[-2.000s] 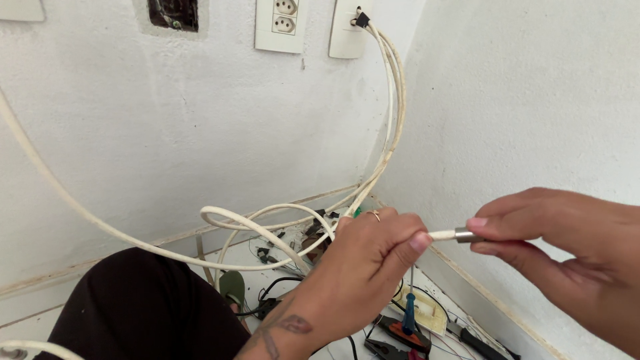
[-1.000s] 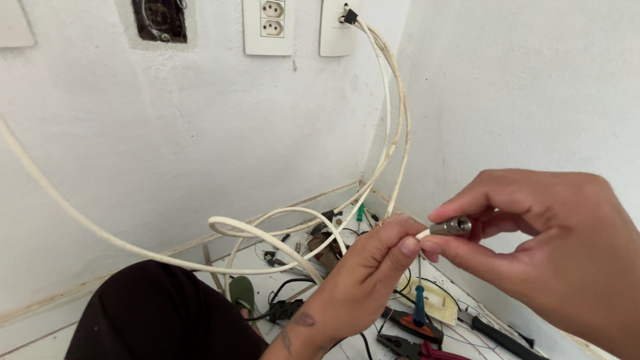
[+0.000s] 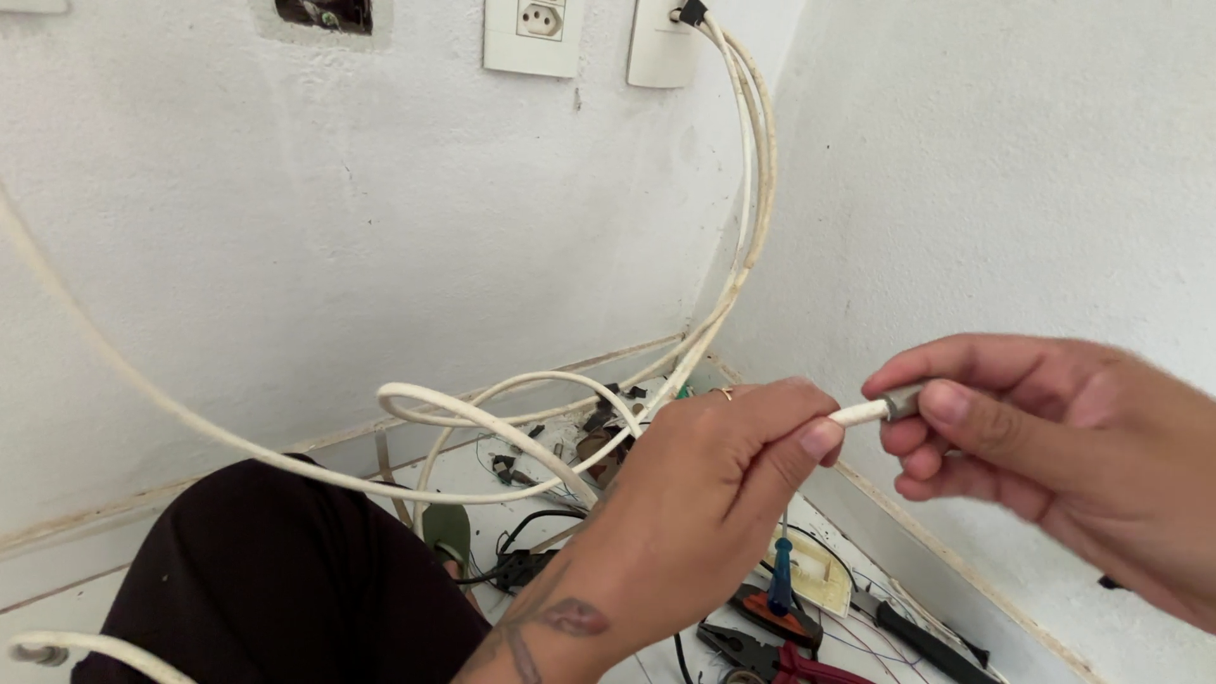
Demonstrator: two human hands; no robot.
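Near the right of the view, my left hand (image 3: 708, 475) pinches a white coaxial cable (image 3: 858, 414) between thumb and forefinger, close to its end. A metal coaxial connector (image 3: 902, 401) sits on that end, and my right hand (image 3: 1035, 446) grips it with thumb and fingertips. The hands are a short way apart, with a bit of white cable showing between them. Several looped white cables (image 3: 760, 190) hang from an opening in a wall plate (image 3: 662, 43) and curl behind my left hand.
On the tiled floor lie combination pliers with red handles (image 3: 798, 665), a blue-handled screwdriver (image 3: 781, 575), a black-handled knife (image 3: 931, 646), a yellowed plastic cover (image 3: 817, 570) and a black power strip (image 3: 521, 570). My dark-clad knee (image 3: 285, 560) is at lower left. Walls meet behind; one holds a socket plate (image 3: 532, 38).
The connector was tilted with its open end toward the camera a second ago; now it points away to the right, with more cable showing between my hands.
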